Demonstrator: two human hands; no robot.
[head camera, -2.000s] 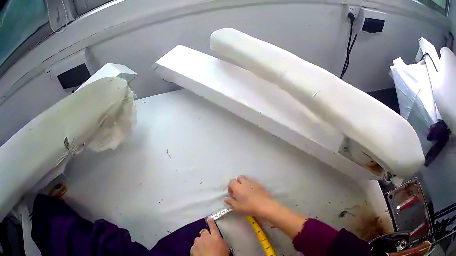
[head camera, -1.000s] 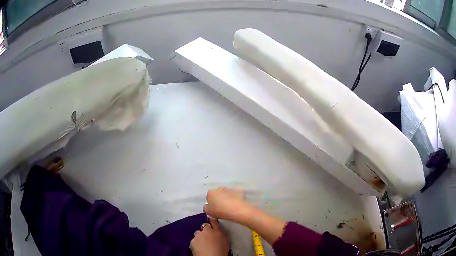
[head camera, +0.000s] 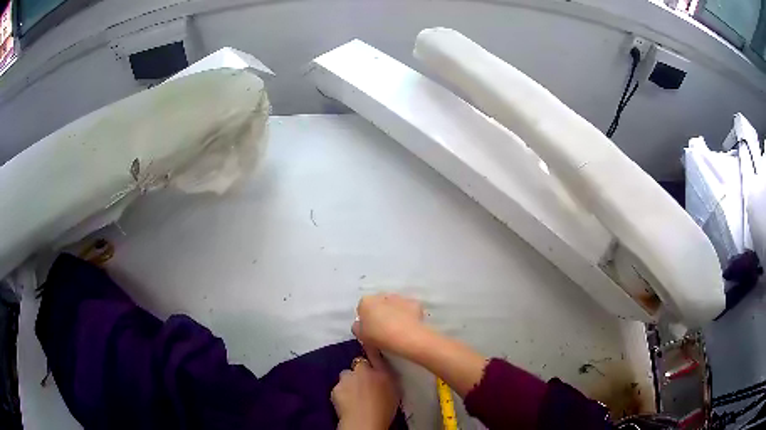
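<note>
A dark purple garment (head camera: 160, 361) lies in a heap on the left of the white table, its flat end reaching the hands. My left hand (head camera: 367, 396), with a ring on one finger, presses on this end at the bottom edge of the picture. My right hand (head camera: 391, 322) is just above it, fingers bent down at the garment's edge and touching or nearly touching my left fingers. What its fingertips pinch is hidden. A yellow tape measure (head camera: 447, 405) shows below my right wrist; its upper part is hidden.
A long white sleeve board (head camera: 571, 151) on a flat white base (head camera: 437, 143) stands at the far right. A cream padded arm (head camera: 126, 143) is at the left. A metal iron rest (head camera: 684, 374) with red strips is at the lower right, cables beside it. Thread ends (head camera: 592, 367) lie on the table.
From two seconds ago, my right hand has moved left and down to my left fingers. The whitish tape stretch between the hands no longer shows. The camera view has shifted.
</note>
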